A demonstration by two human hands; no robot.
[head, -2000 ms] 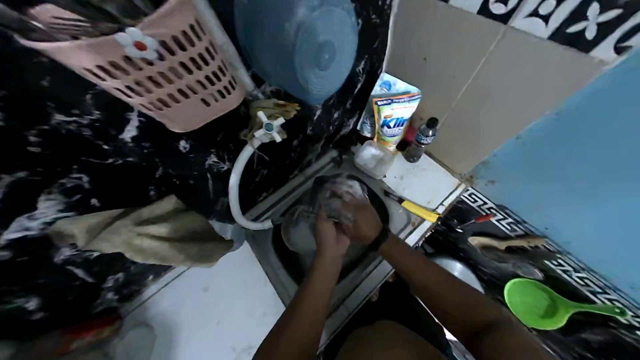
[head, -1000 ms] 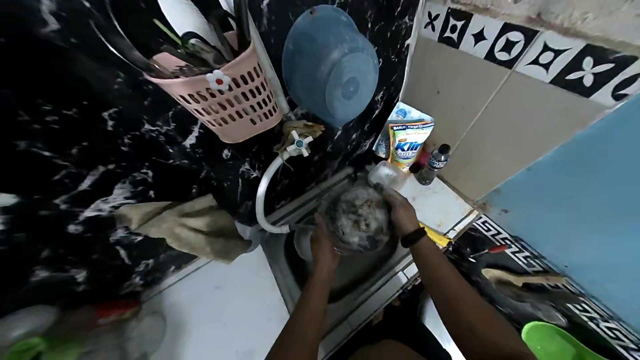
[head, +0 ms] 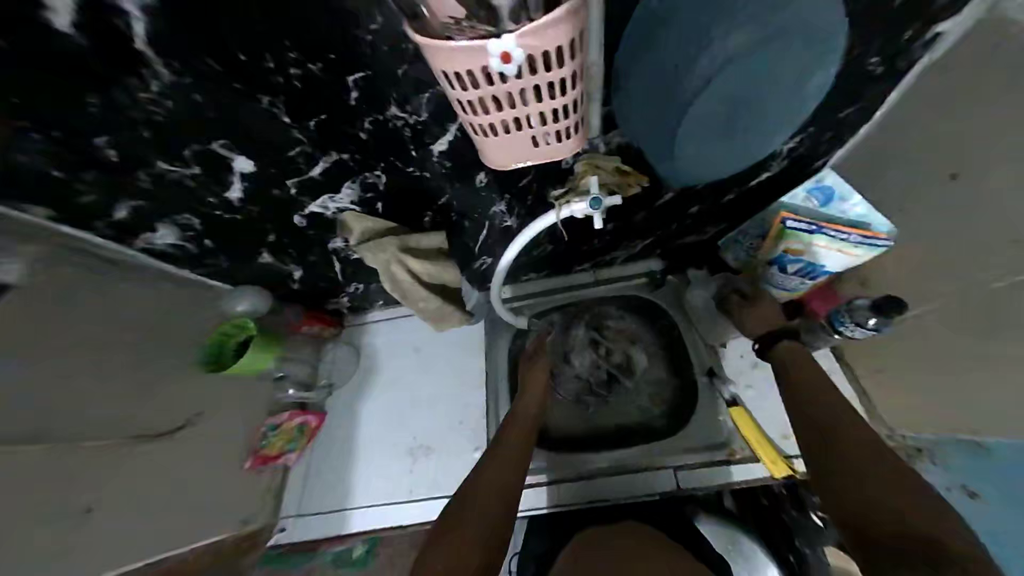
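My left hand (head: pixel 534 360) is at the left side of the sink basin (head: pixel 608 436), just under the white faucet spout (head: pixel 512 264). Its fingers are blurred; it seems to touch a clear bowl or pot (head: pixel 592 352) with greyish contents, whose rim is hard to make out. My right hand (head: pixel 752 308), with a dark wristband, reaches to a translucent container (head: pixel 708 304) at the sink's back right corner, beside the detergent pouch (head: pixel 812 256). Its fingertips are partly hidden, so its hold is unclear. A yellow-handled knife or tool (head: pixel 760 444) lies right of the basin.
A pink utensil basket (head: pixel 520 104) and a blue-grey basin (head: pixel 728 88) hang on the black marbled wall, with a beige cloth (head: pixel 412 268) lower left. A dark-capped bottle (head: pixel 864 316) stands at right. Green cup (head: pixel 240 348) and red packet (head: pixel 284 438) sit at the left counter end.
My right hand has left the clear bowl and moved right to the container by the pouch. The bowl, held up between both hands one second ago, is now low in the sink. The view has shifted left.
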